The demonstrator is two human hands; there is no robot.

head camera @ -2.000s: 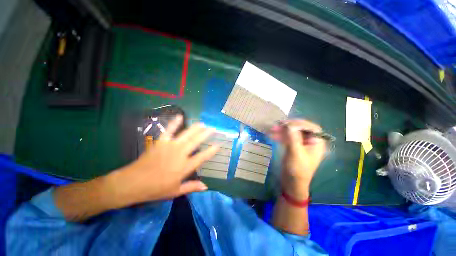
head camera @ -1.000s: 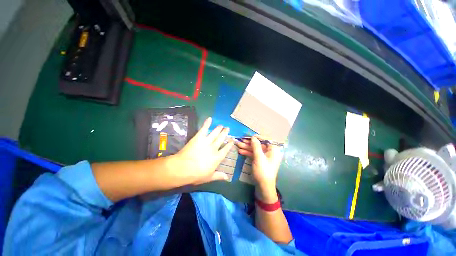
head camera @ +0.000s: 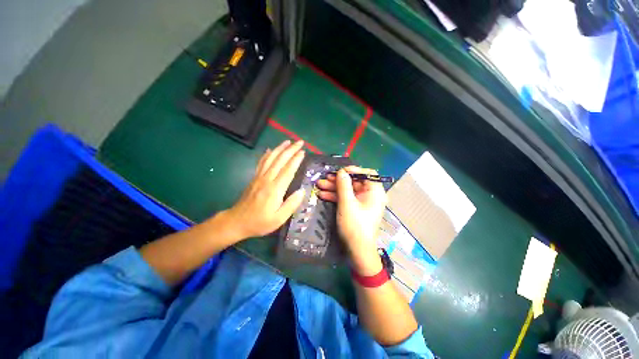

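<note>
The black housing [head camera: 308, 223] lies lengthwise on a dark foam pad [head camera: 284, 254] in front of me, its slanted slots showing. My right hand [head camera: 359, 203] is over the housing's upper right and holds a thin black pen-like tool, likely tweezers [head camera: 375, 179]; its tip is at the housing's upper end. My left hand [head camera: 263, 193] lies flat with fingers spread at the housing's upper left edge, holding nothing. The adhesive sheet [head camera: 426, 203] lies tilted to the right. Smaller strip sheets [head camera: 401, 261] are partly hidden behind my right hand and wrist.
Stacked housings [head camera: 235, 73] stand on dark pads [head camera: 242, 126] at the upper left. A blue bin [head camera: 91, 168] with dark contents is left of my lap. A white slip [head camera: 537, 270] and a fan [head camera: 601, 340] are at right. A shelf edge [head camera: 448, 91] runs above.
The view has swung left. My right hand with the tool has moved from the strip sheets onto the housing. My left hand has moved from the strip sheets to the housing's left edge.
</note>
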